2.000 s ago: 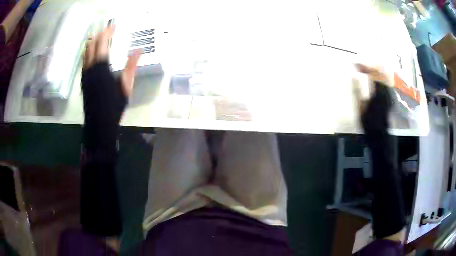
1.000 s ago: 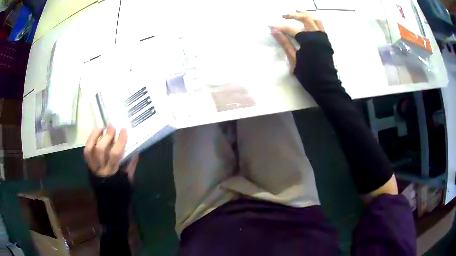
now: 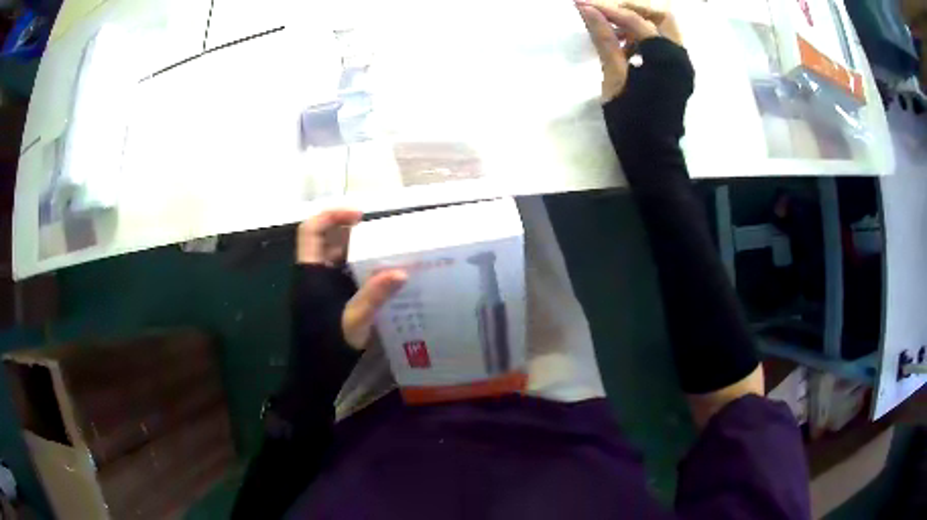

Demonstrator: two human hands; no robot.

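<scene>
My left hand [image 3: 351, 274] grips the left side of a white retail box [image 3: 447, 300] over my lap at the table's front edge. The box shows a grey-black upright device, a small red mark and an orange band at its lower end. My right hand [image 3: 630, 36] is over the middle-right of the table [image 3: 234, 193], fingertips close together near the frame's top edge. Glare hides whether it pinches thin clear film.
A bagged box [image 3: 828, 66] with an orange band lies at the table's right. A long glossy clear bundle [image 3: 91, 122] lies at the left. A brown cardboard box [image 3: 152, 406] is below left. A metal frame [image 3: 833, 274] stands below right.
The left hand has brought the box from the table's left front to over my lap, its device picture now showing. The right hand, earlier at far right, is over the middle-right of the table.
</scene>
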